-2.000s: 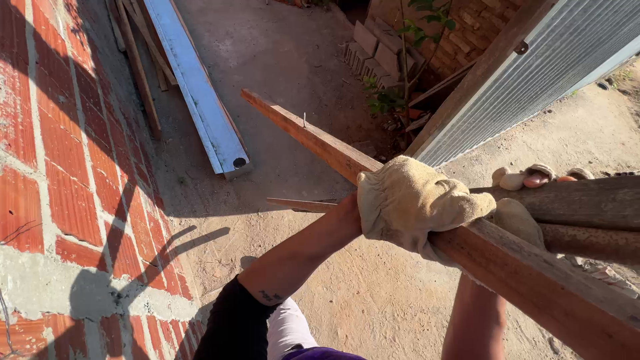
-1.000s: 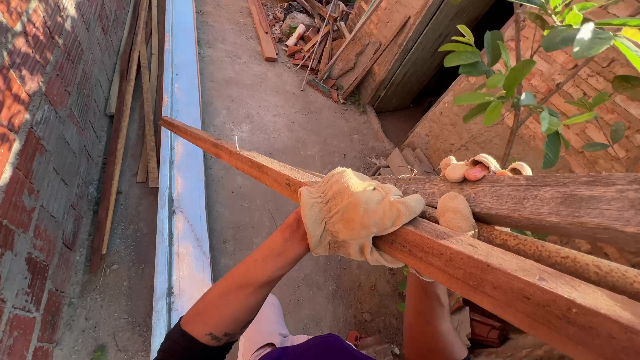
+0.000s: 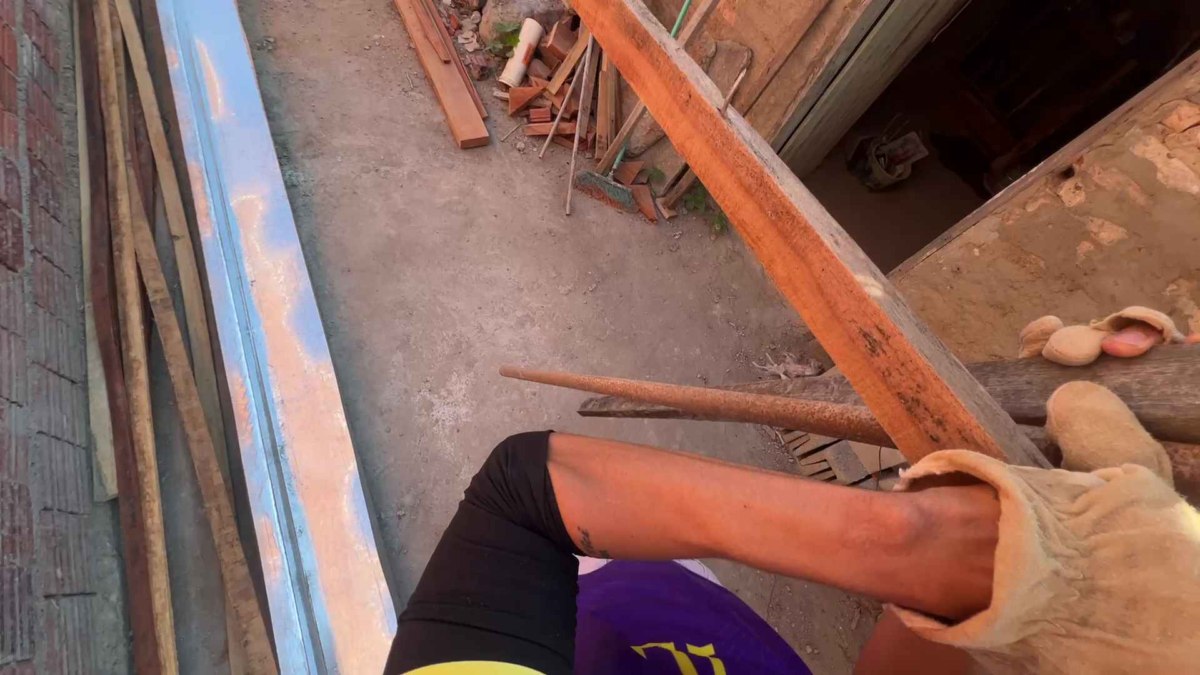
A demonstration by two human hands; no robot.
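Note:
The gloved left hand (image 3: 1102, 553) lies at the right edge, over the near part of a reddish wooden beam (image 3: 778, 234); its fingers are out of sight. That beam slants up to the top of the view, with a nail standing from it. Past the left hand, the gloved right hand (image 3: 1106, 422) shows its thumb below and fingertips above a weathered grey wooden beam (image 3: 1134, 384), wrapped around it. One glove finger is torn, baring a fingertip. A rusty metal pipe (image 3: 703, 396) runs beside the grey beam, passing beneath the reddish one.
A long metal sheet profile (image 3: 272, 337) and several wooden strips (image 3: 127, 309) lie along the brick wall (image 3: 33, 375). Planks (image 3: 450, 84), brick rubble (image 3: 544, 103) and a broom (image 3: 607, 187) are at the top. An open doorway (image 3: 937, 141) is upper right.
The reddish beam has swung from pointing left to slanting toward the top. The left hand has moved right, to the frame's edge. More of the pipe now shows. The view has shifted.

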